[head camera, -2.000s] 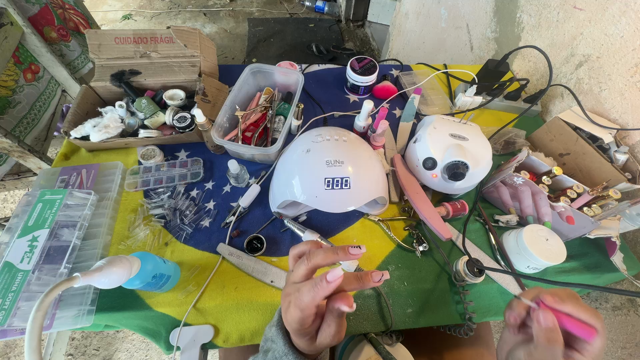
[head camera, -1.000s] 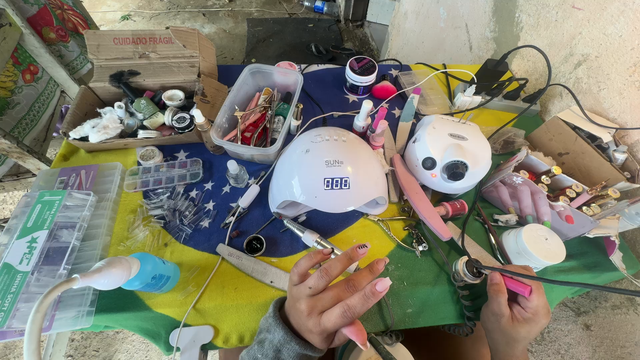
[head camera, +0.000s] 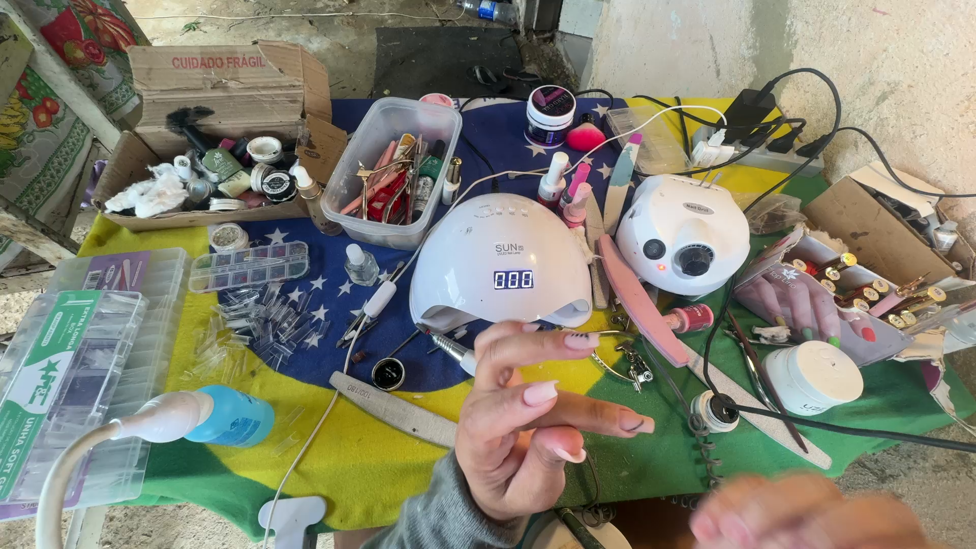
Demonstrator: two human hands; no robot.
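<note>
My left hand (head camera: pixel 526 419) is raised in front of the white UV/LED nail lamp (head camera: pixel 503 263), palm partly up and fingers spread, with nothing between them. Pale pink nails show, some with dark line designs. At the bottom right edge, my right hand (head camera: pixel 801 515) is blurred and partly cut off, so whether it holds anything cannot be seen. Behind the left hand lies the metal handpiece of a nail drill (head camera: pixel 450 349). The white drill control unit (head camera: pixel 682 235) stands right of the lamp, beside a pink nail file (head camera: pixel 640 301). A small open jar of dark gel (head camera: pixel 388 374) is left of the hand.
A clear plastic tub of tools (head camera: pixel 393 171) and a cardboard box of jars (head camera: pixel 217 130) stand behind. At left are tip boxes (head camera: pixel 84 381) and a blue bottle (head camera: pixel 232 415). Cords cross the right side near a white jar (head camera: pixel 814 377) and a box of polish bottles (head camera: pixel 846 286).
My left hand has turned and its fingers have bent. My right hand, which held a pink tool in the earlier frames, has moved lower and is now blurred.
</note>
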